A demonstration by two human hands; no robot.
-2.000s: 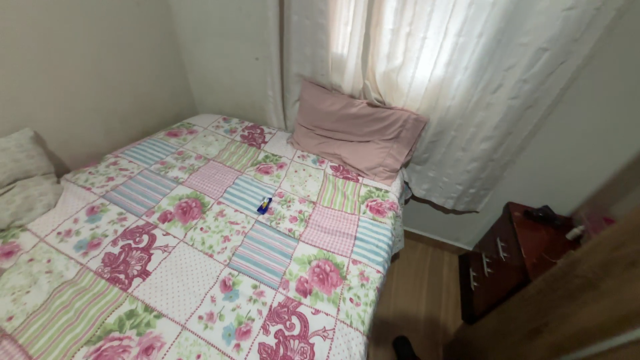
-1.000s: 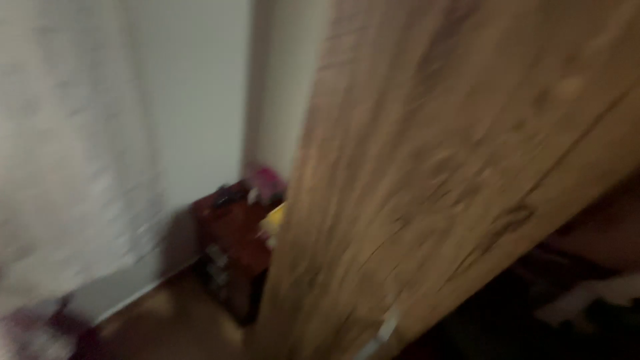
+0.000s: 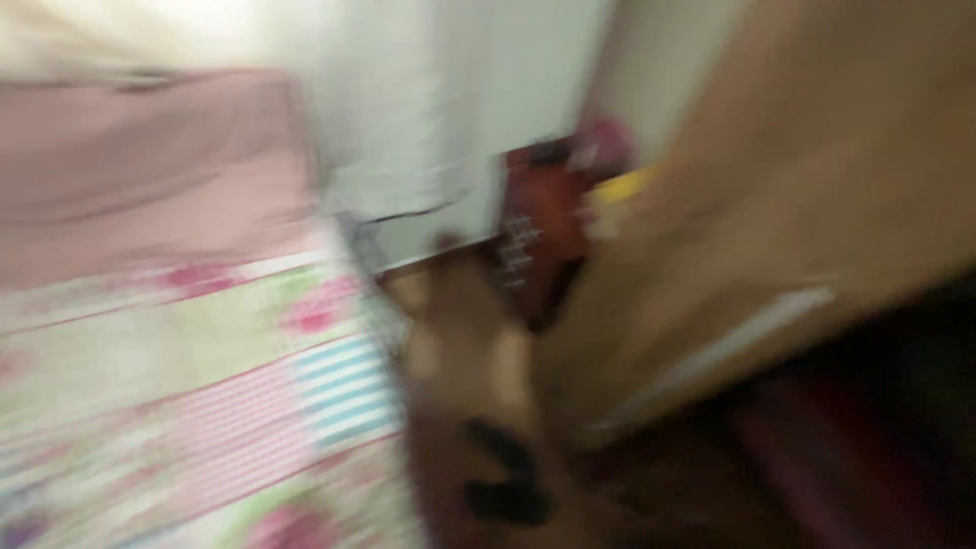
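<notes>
Neither of my hands shows in the head view, which is strongly blurred. On the left lies a bed with a patchwork-print bedspread point(image 3: 236, 412) of flowers, checks and blue stripes. A pink pillow point(image 3: 152, 175) rests at its head, against a white curtain point(image 3: 404, 114). To the right, a wooden wardrobe door point(image 3: 709, 252) with a pale long handle point(image 3: 717, 351) slants across the view.
A dark red chest of drawers point(image 3: 545, 221) stands by the wall, with a pink thing point(image 3: 602, 145) and a yellow thing point(image 3: 621, 185) near its top. Dark footwear point(image 3: 507, 473) lies on the floor between bed and door. Dim cloth-like shapes fill the lower right.
The view has swung from the bed to the wooden door and partly back to the bed. Nothing else has plainly moved.
</notes>
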